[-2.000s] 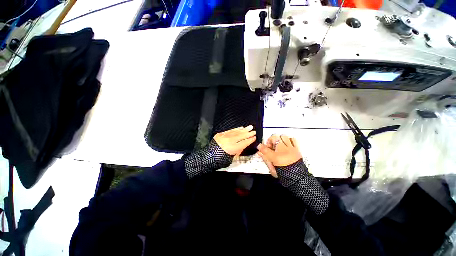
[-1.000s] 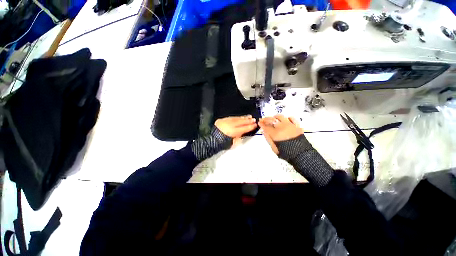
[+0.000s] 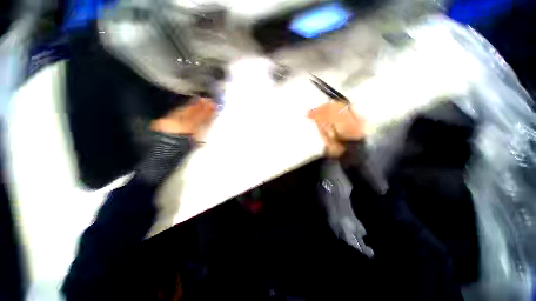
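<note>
The view is strongly blurred. The black panel (image 3: 106, 111) lies at the left, running up beside the machine head. My left hand (image 3: 185, 117) is at the panel's right edge by the needle area; blur hides whether its fingers grip the fabric. My right hand (image 3: 339, 124) is away from the panel, over the handle end of the dark snips (image 3: 329, 88). Their blades point up and left. Whether the fingers are closed on the handles cannot be told.
The white sewing machine (image 3: 147, 47) with its lit screen (image 3: 320, 20) stands at the back. Clear crinkled plastic (image 3: 499, 153) is at the right, with black material beside it. The white table's front edge slants above the dark lap area.
The view has swung right and tilted. My right hand has left the needle area and moved right to the snips. My left hand remains by the panel's edge.
</note>
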